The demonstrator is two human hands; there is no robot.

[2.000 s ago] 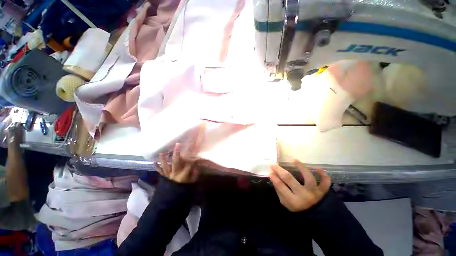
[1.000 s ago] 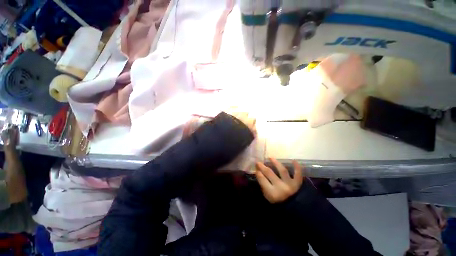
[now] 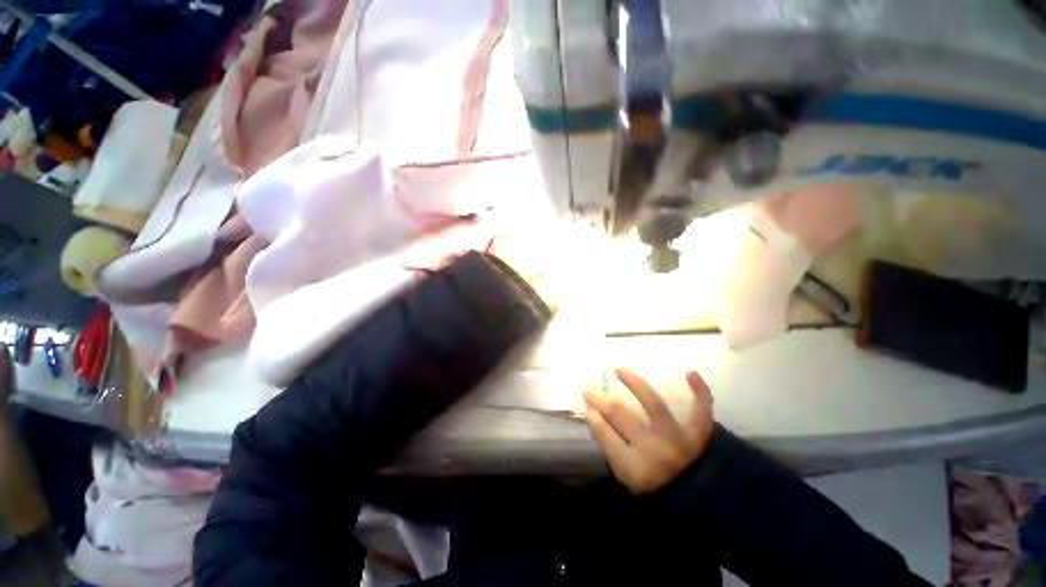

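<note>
The garment piece [image 3: 327, 269], white side up with pink parts, lies left of the needle area of the sewing machine [image 3: 791, 115]. My left arm reaches across its front part, and my left hand [image 3: 518, 255] is mostly washed out by lamp glare near the needle, so its grip is hidden. My right hand [image 3: 656, 436] is at the table's front edge, fingers spread, fingertips by the near edge of the cloth. The presser foot and needle are lost in the glare.
A black phone [image 3: 946, 327], thread snips [image 3: 824, 300] and small cut pieces [image 3: 763, 281] lie right of the needle. A cream cone [image 3: 92, 259], white roll [image 3: 126, 161] and red loops [image 3: 92, 344] are at left. Another person's arm [image 3: 23, 482] shows at far left.
My left hand has moved from the cloth's front edge up and right into the glare, its sleeve now across the cloth. My right hand stays near the front edge. The camera view has shifted.
</note>
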